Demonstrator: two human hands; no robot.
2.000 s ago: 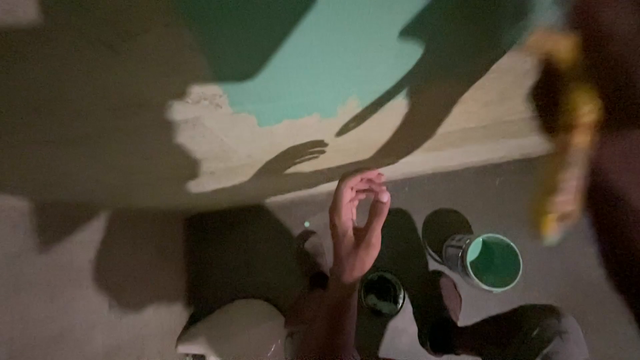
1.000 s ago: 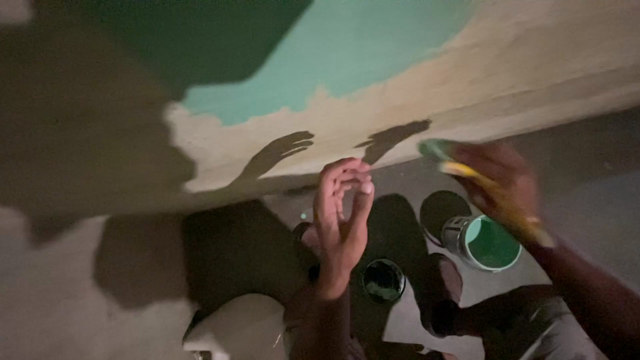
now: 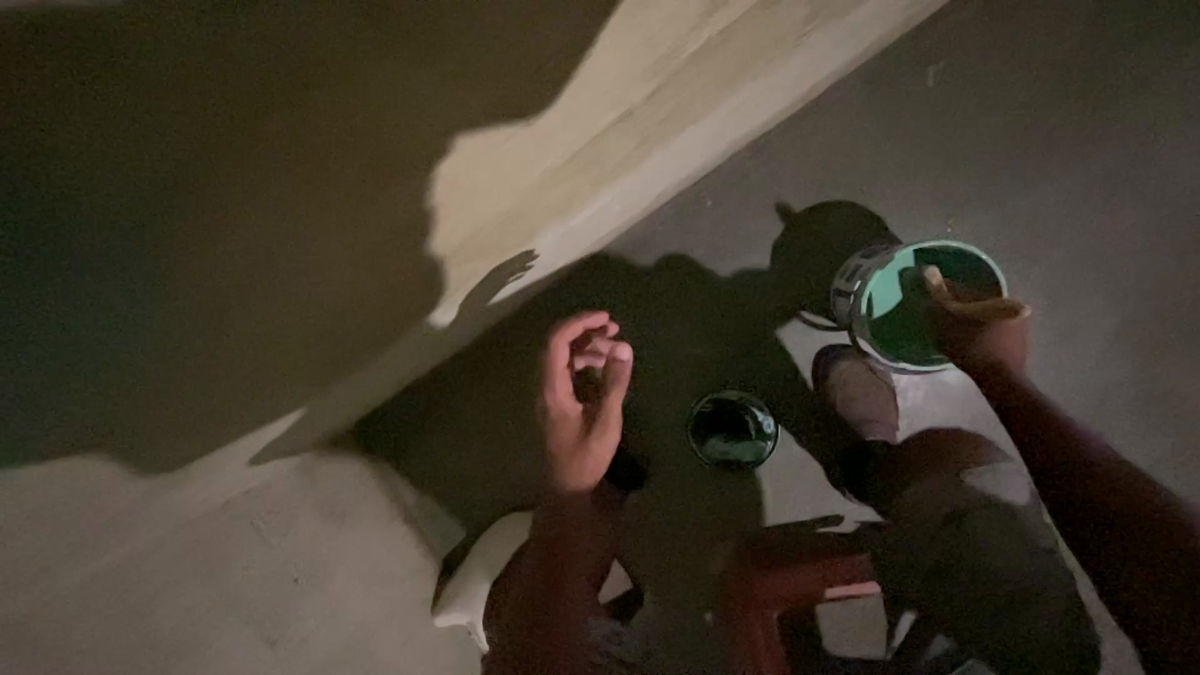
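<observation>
My left hand (image 3: 586,398) is raised in the middle of the head view, fingers loosely curled with a gap to the thumb, holding nothing. At the right, my right hand (image 3: 984,333) grips the wooden handle of a paintbrush (image 3: 975,305) over the mouth of a paint bucket (image 3: 848,286) with green paint inside. The brush's bristles are hidden by shadow and the hand. Between my hands, lower down, a small round container (image 3: 733,429) with something dark and glossy in it stands on the floor.
A pale wall (image 3: 600,178), largely in shadow, meets the grey floor (image 3: 1078,187) along a diagonal edge. My foot (image 3: 858,394) is just below the bucket. A red object (image 3: 797,572), perhaps a stool, and a white rounded object (image 3: 487,572) are at the bottom.
My right hand has moved with the brush from near the wall's foot to the paint bucket. My left hand remains raised and empty. The view has turned, and the green painted area is out of clear sight.
</observation>
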